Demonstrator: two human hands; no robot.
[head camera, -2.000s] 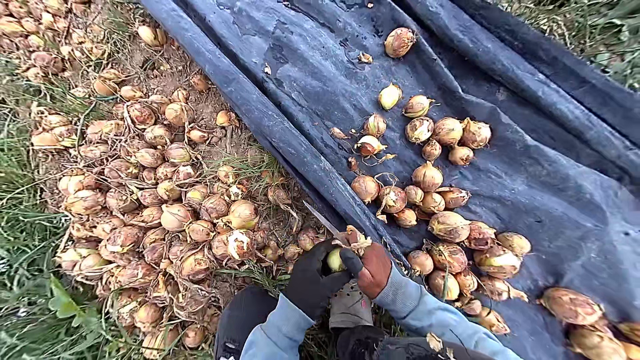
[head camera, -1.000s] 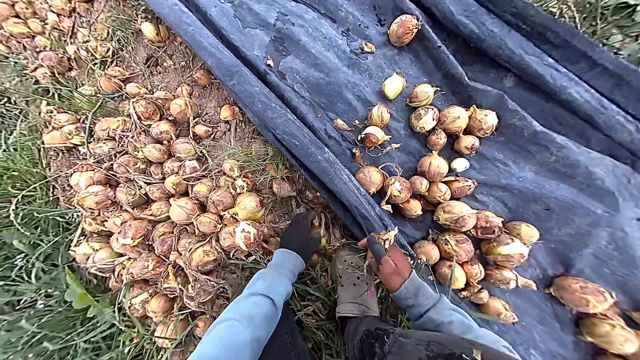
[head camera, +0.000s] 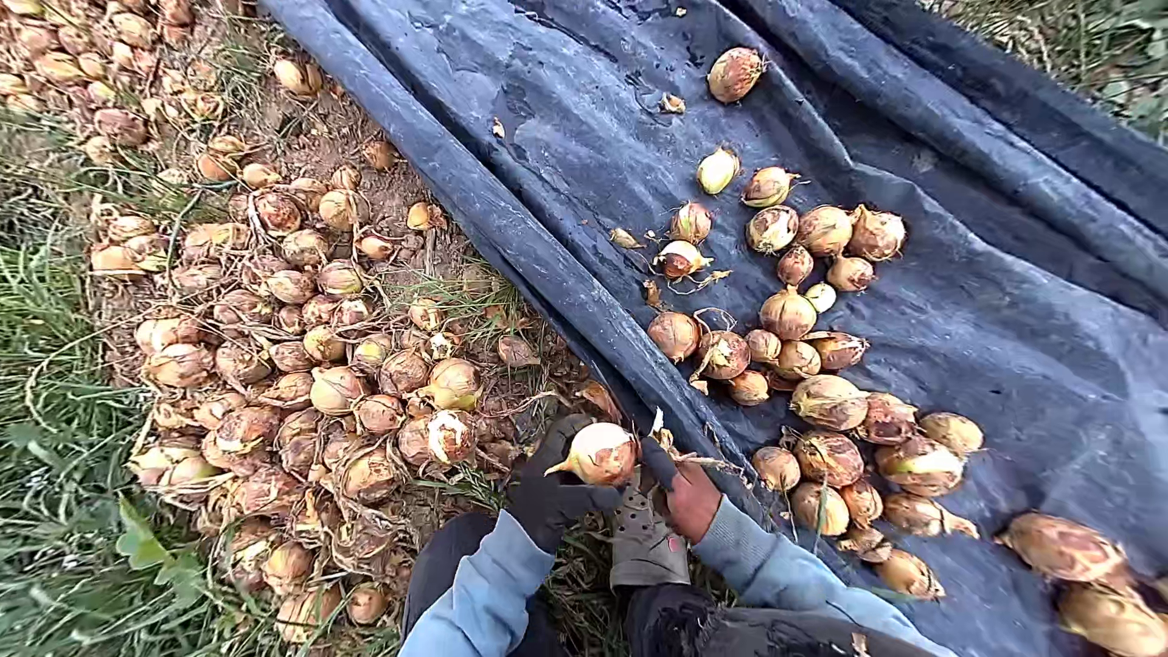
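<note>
My left hand (head camera: 558, 488), in a dark glove, holds an onion (head camera: 602, 453) with reddish-brown patches and a pale top, its thin tail pointing left. Close on the right is my right hand (head camera: 683, 493), its thumb or a finger covered in dark material and the rest bare. It is closed around dry, papery onion scraps (head camera: 673, 444); whether it also holds a blade cannot be told. A large heap of onions (head camera: 338, 391) with dry stalks lies on the soil to the left. More onions (head camera: 829, 403) lie scattered and grouped on the dark sheet to the right.
The dark fabric sheet (head camera: 566, 164) has a thick folded edge running diagonally past my hands. Grass (head camera: 55, 411) grows along the left side. A grey clog (head camera: 646, 538) is between my forearms, beside the folded edge. Larger onions (head camera: 1068, 547) lie at the lower right.
My left hand was down at the heap's edge one second ago; it has come back beside my right hand with an onion in it. A small pale onion appears among those on the sheet.
</note>
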